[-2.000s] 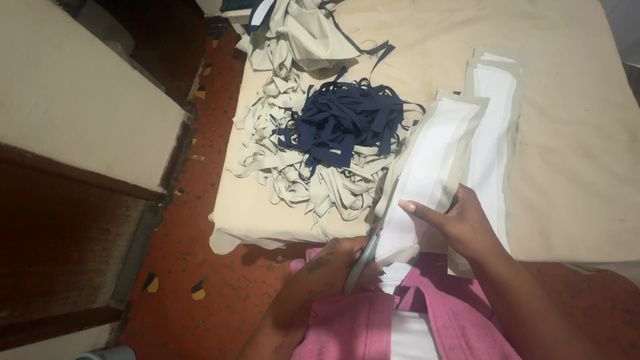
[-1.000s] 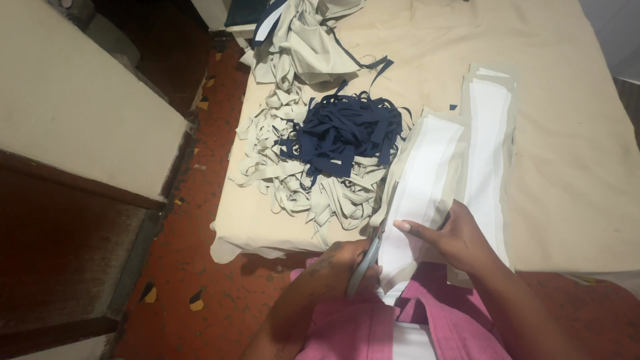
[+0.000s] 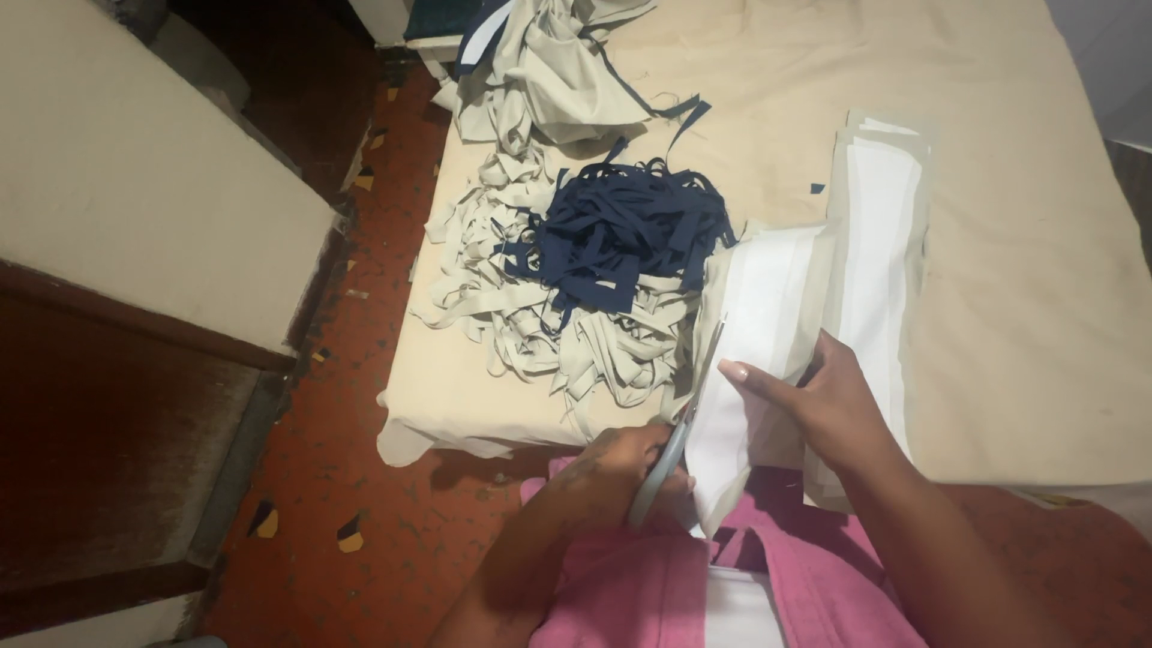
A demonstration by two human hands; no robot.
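A pair of scissors with grey handles (image 3: 660,472) is in my left hand (image 3: 630,463), its blades lying along the left edge of a long white strip on beige fabric (image 3: 769,297). My right hand (image 3: 832,396) grips that piece from the right side, thumb on top and fingers hidden beneath. Close by on the right lies a stack of similar white and beige strips (image 3: 877,216). Narrow navy fabric offcuts (image 3: 643,220) are heaped beyond my left hand, on top of tangled beige offcuts (image 3: 513,315).
A beige cloth (image 3: 1017,360) covers the table. Crumpled beige fabric (image 3: 567,81) lies at its far left, and a small navy scrap (image 3: 817,188) near the strip stack. A red patterned floor (image 3: 306,468) and a brown wooden door (image 3: 108,432) are at left.
The scissors have moved farther up along the left edge of the held piece. My right hand still holds the piece.
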